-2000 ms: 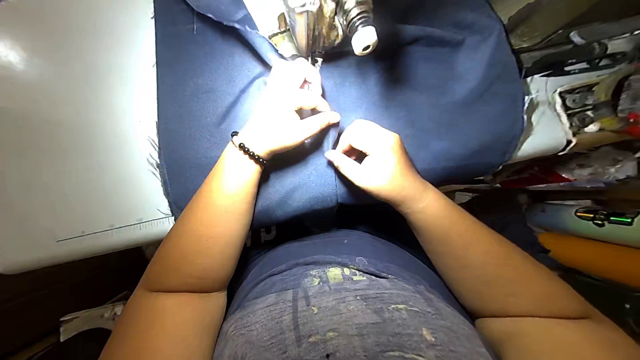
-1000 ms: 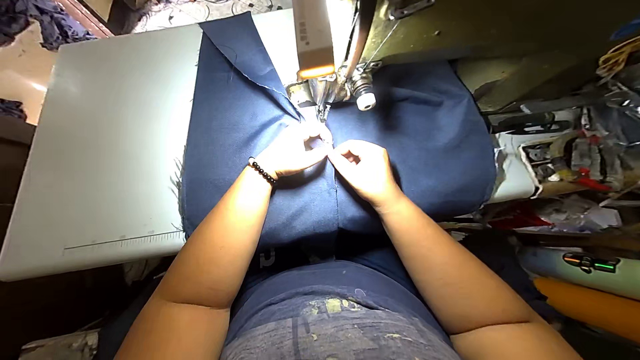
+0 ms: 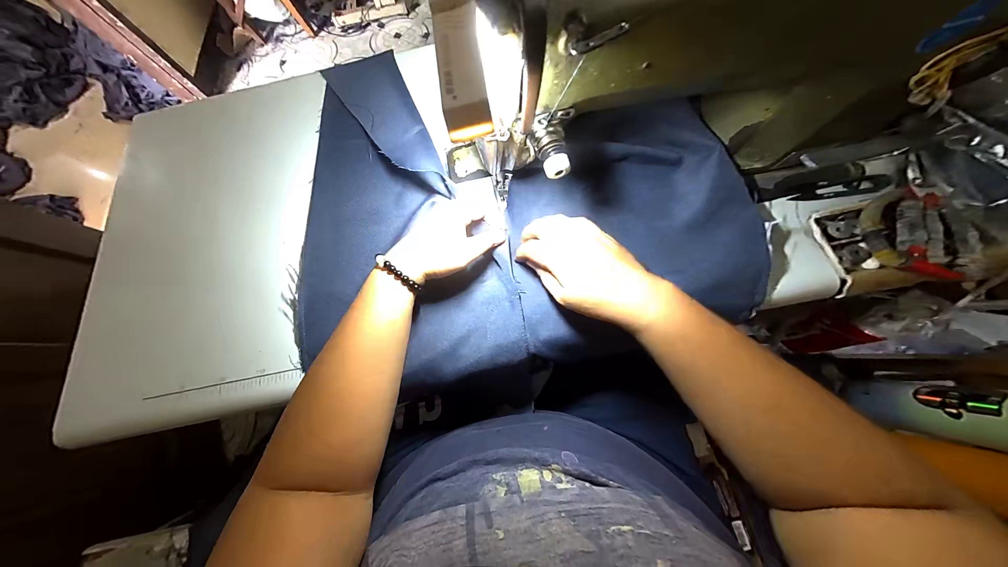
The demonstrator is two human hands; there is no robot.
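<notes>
Navy blue fabric [image 3: 646, 228] lies over the sewing machine bed, with a seam running down its middle toward my lap. My left hand [image 3: 449, 240], with a black bead bracelet [image 3: 398, 273] at the wrist, pinches the fabric just left of the seam, close below the presser foot [image 3: 502, 185]. Just right of the seam, my right hand [image 3: 587, 268] rests on the cloth with curled fingers; whether they pinch it is hard to tell. A folded flap of the fabric [image 3: 394, 118] lies at the upper left. The needle tip is lost in the lamp's glare.
The sewing machine's head [image 3: 661, 55] stands above the cloth. A white table [image 3: 197, 252] with a printed ruler scale extends left. At the right are a tray of small metal parts [image 3: 846, 240], red-handled tools [image 3: 933, 244] and plastic scraps. Dark cloth [image 3: 47, 63] lies at the far upper left.
My hands, touching or nearly touching a second ago, are now apart on either side of the seam. The view has shifted since the oldest frame.
</notes>
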